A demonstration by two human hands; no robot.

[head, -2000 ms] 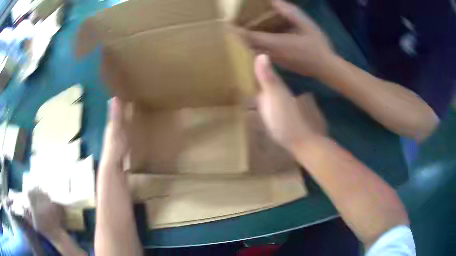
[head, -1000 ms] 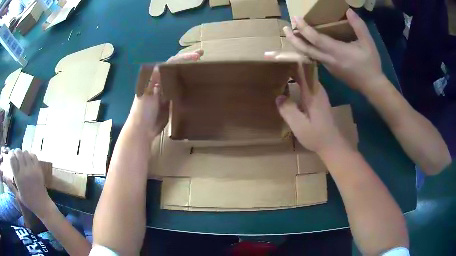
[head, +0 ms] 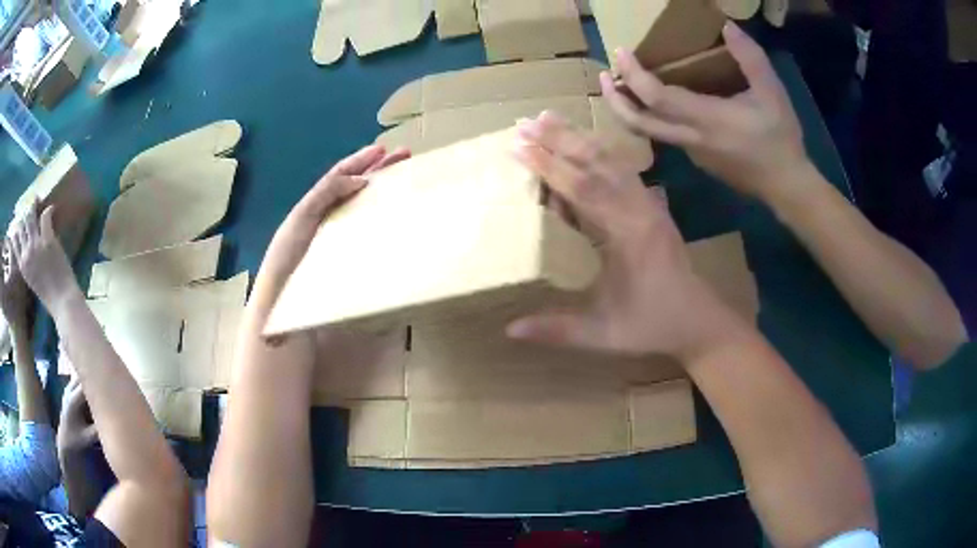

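Note:
A brown mailer box (head: 429, 230) is held tilted above the table, a broad pale panel facing up. My left hand (head: 341, 187) is at its upper left edge; the fingertips show over the edge and the rest is partly behind the box. My right hand (head: 616, 241) is at its right end, fingers on the top edge and thumb low in front, with a small flap sticking out beside the palm. A flat box blank (head: 514, 401) lies below, partly hidden by the box and my arms.
At the right, another person's hand (head: 739, 123) holds a partly folded box (head: 686, 43). At the left, another person's arms (head: 107, 364) reach past a flat blank (head: 171, 203) to a box (head: 66, 198). More blanks (head: 530, 27) lie at the table's (head: 289, 86) back.
The box has turned from its open inside facing me to a broad outer panel facing up. My right fingers have moved onto its top edge. The left person's hands have moved up to a box.

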